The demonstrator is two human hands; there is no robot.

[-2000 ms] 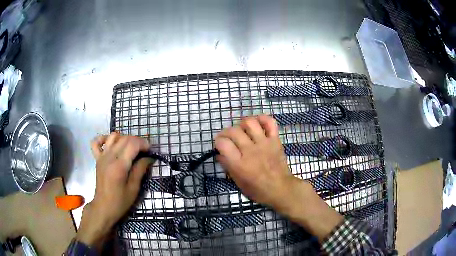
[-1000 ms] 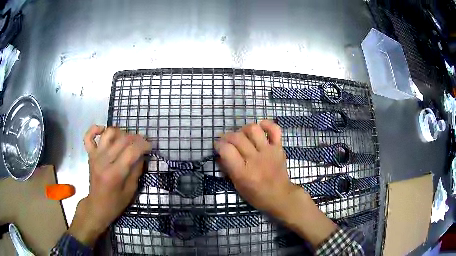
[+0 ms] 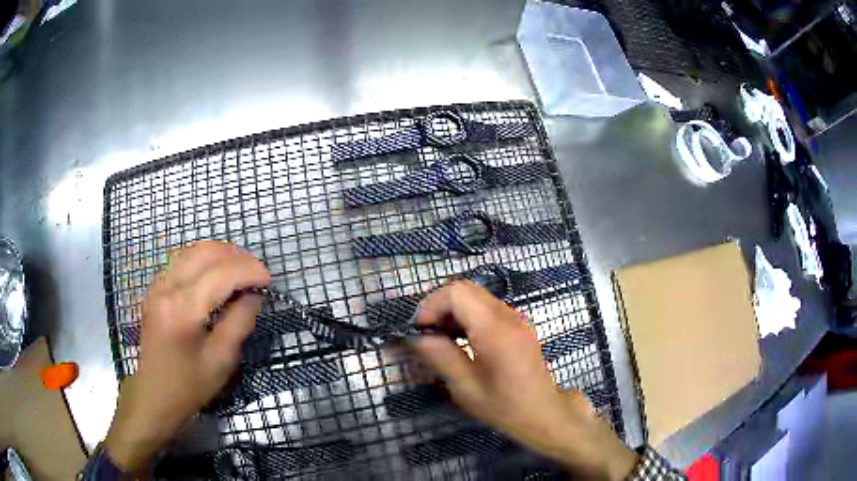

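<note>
My left hand point(image 3: 193, 324) and my right hand point(image 3: 493, 362) hold a dark watch band with case ring point(image 3: 324, 324) by its two ends, above the black wire mesh rack point(image 3: 282, 202). The band is seen nearly edge-on and has a diagonal grey weave. Several similar watch pieces lie on the rack, one at the top with its round ring point(image 3: 444, 129) facing up. Others lie below and are partly hidden by my hands.
A brown cardboard sheet point(image 3: 691, 333) lies right of the rack. A clear plastic box point(image 3: 578, 61) and white tape rolls point(image 3: 705, 150) are beyond it. A steel bowl point(image 3: 9, 301), an orange piece point(image 3: 59, 376) and more cardboard point(image 3: 38, 413) are at the left.
The view has swung right, so the rack appears further left. Both hands have lifted the band off the rack and still hold its ends.
</note>
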